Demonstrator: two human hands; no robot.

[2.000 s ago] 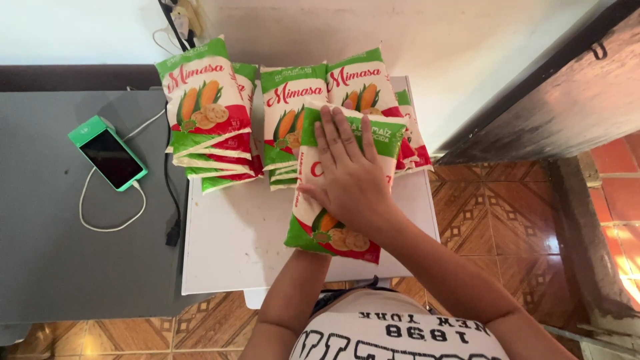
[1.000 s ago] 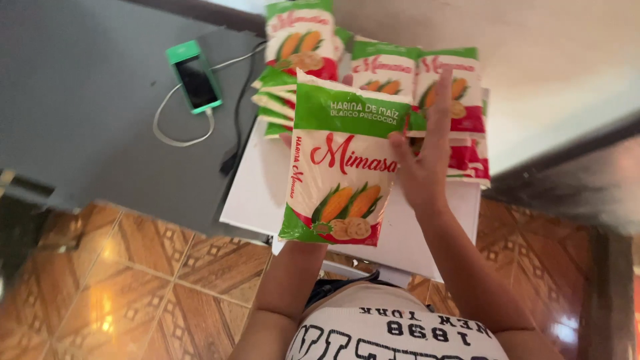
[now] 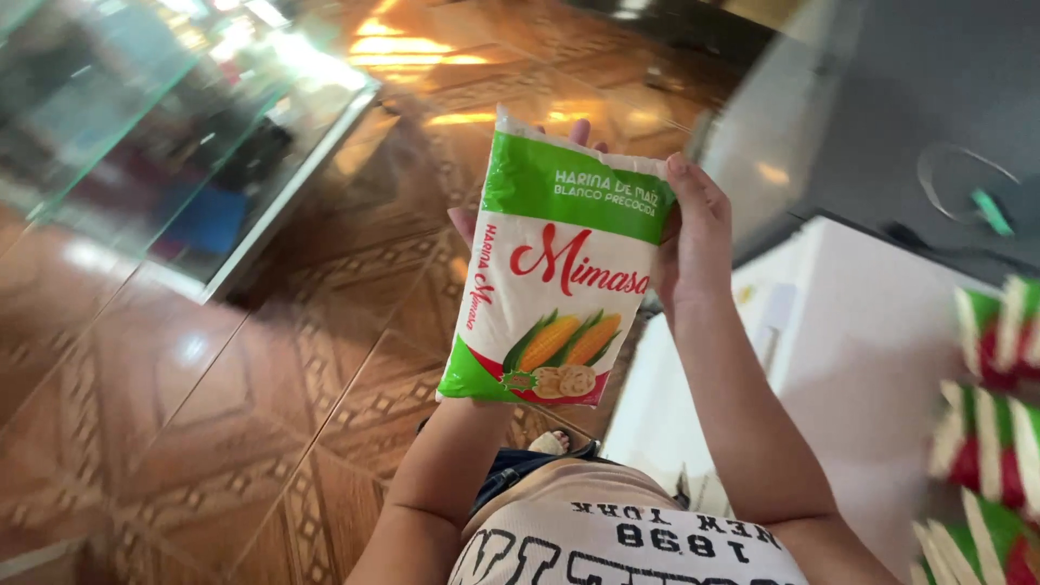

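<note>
A plastic bag of Mimasa corn flour [image 3: 561, 268], green, white and red with corn cobs printed on it, is held upright in front of my body. My left hand [image 3: 578, 134] supports it from behind, mostly hidden, with its fingertips showing past the top edge and the thumb at the left side. My right hand [image 3: 695, 219] grips the bag's upper right edge, thumb at the corner. Several more flour bags [image 3: 995, 439] lie in stacks on the white surface [image 3: 861, 325] at the right, blurred.
A glass display case [image 3: 195, 162] with a metal edge stands at the upper left on the brown tiled floor [image 3: 244, 422]. At the upper right is a grey table [image 3: 918, 89] with a white cable [image 3: 926, 175] and a green device [image 3: 992, 213].
The view has swung far to the left, away from the stacked bags. The held bag has moved away from the white surface. My right hand, beside the bag before, now grips its edge.
</note>
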